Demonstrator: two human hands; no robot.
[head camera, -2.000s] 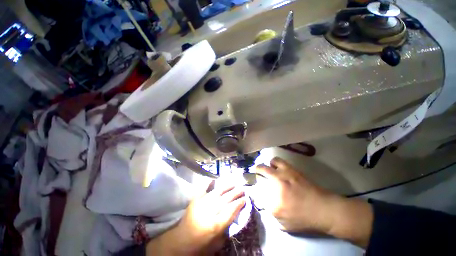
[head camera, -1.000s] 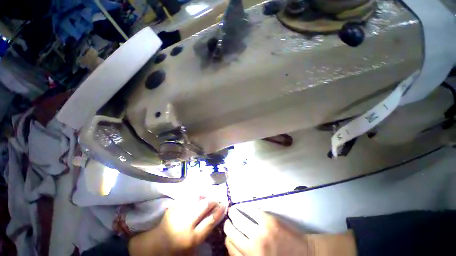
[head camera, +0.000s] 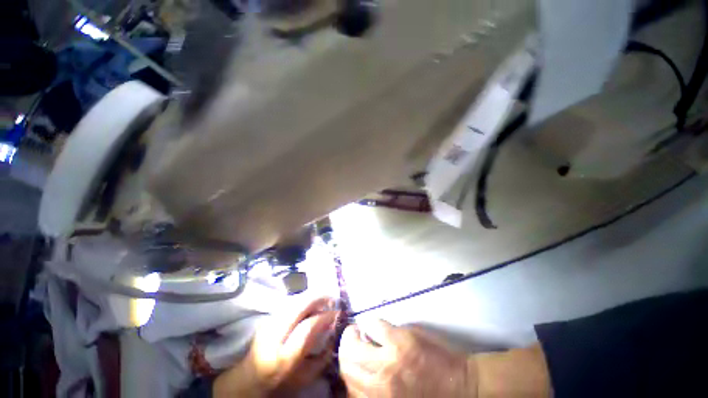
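The speckled maroon fabric (head camera: 339, 311) runs as a narrow strip from near the needle area down between my hands. My left hand (head camera: 291, 350) pinches its left side, fingers bent. My right hand (head camera: 404, 359) holds its right side, with thumb and fingertips together. Both hands are just in front of the beige sewing machine (head camera: 310, 116). The needle and presser foot are lost in glare. The lower part of the fabric is hidden by my hands and cut off by the bottom edge.
Pale grey and maroon cloth (head camera: 167, 357) is heaped at left. A white tape roll (head camera: 93, 155) sits on the machine's front end. A printed label ribbon (head camera: 473, 140), a white band (head camera: 582, 62) and a black strip (head camera: 489, 171) hang at right. Dark red snips (head camera: 407, 200) lie behind the glare.
The view has moved closer and tilted. Both hands have drawn back from the needle, and the speckled fabric between them now shows as a narrow strip.
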